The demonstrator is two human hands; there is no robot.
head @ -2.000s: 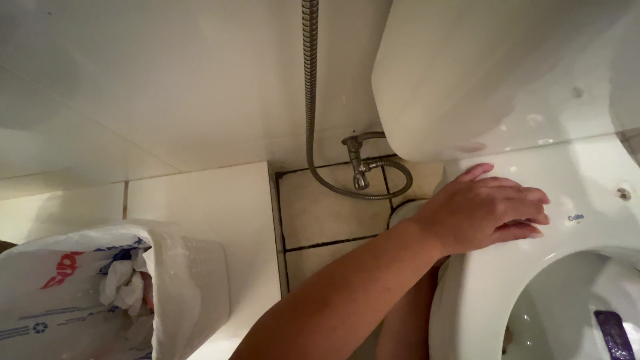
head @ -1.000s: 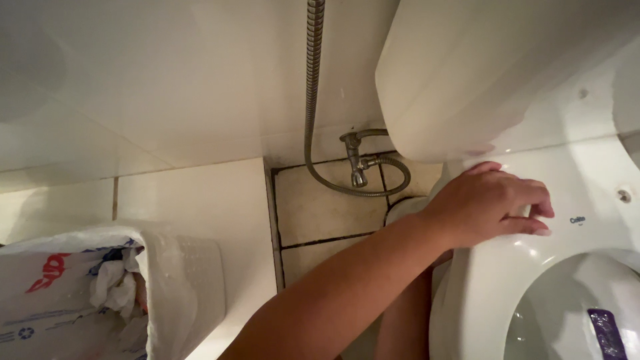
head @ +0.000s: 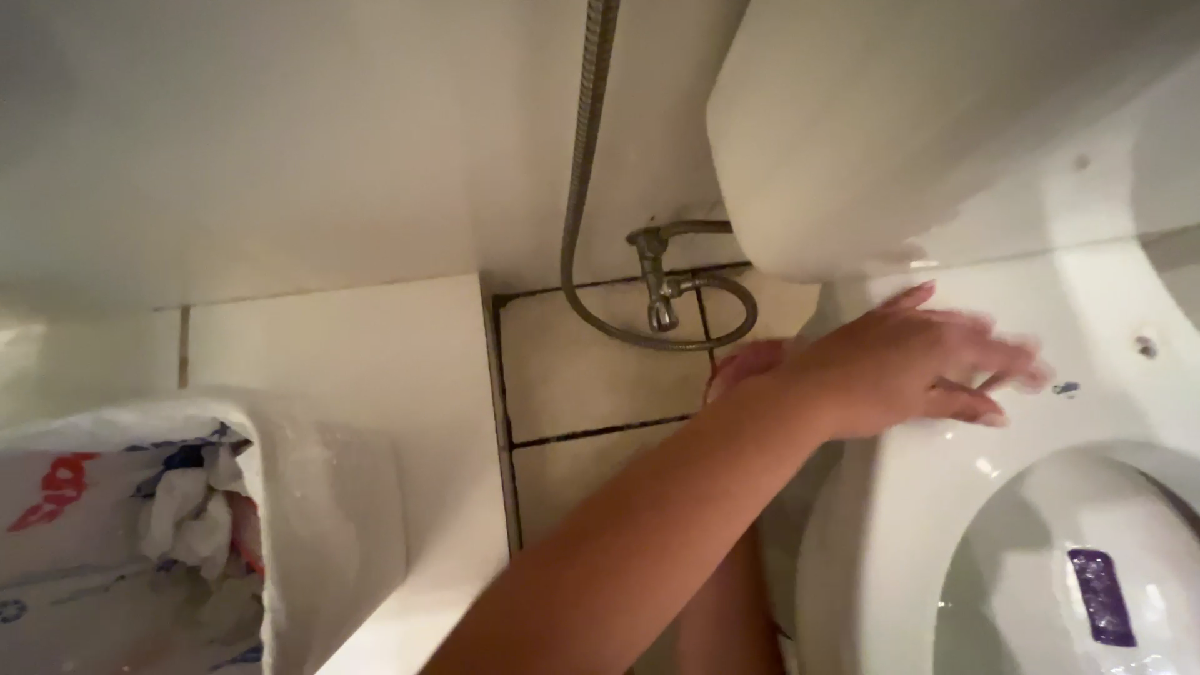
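Observation:
My left hand (head: 923, 366), slightly blurred, is over the edge of the white toilet bowl (head: 937, 487), fingers spread and nothing seen in them. Whether it touches the ceramic is not plain. Lower and behind the left forearm is my right hand (head: 750, 366), beside the toilet base near the floor tiles; only part of it shows, and its grip is hidden. Near it, a metal shut-off valve (head: 661, 309) with a looped flexible metal hose (head: 586, 141) stands out from the wall. A purple strip (head: 1102, 597) lies inside the bowl.
A white waste bin (head: 328, 525), lined with a printed plastic bag (head: 66, 553) and holding crumpled tissue (head: 192, 520), stands at the lower left. A cream tiled ledge (head: 412, 375) is beside it. The toilet's large ceramic body (head: 844, 141) overhangs the upper right.
Part of my right hand now shows beside the toilet base, where it was hidden before. My left hand's fingers have lifted and spread over the toilet's edge.

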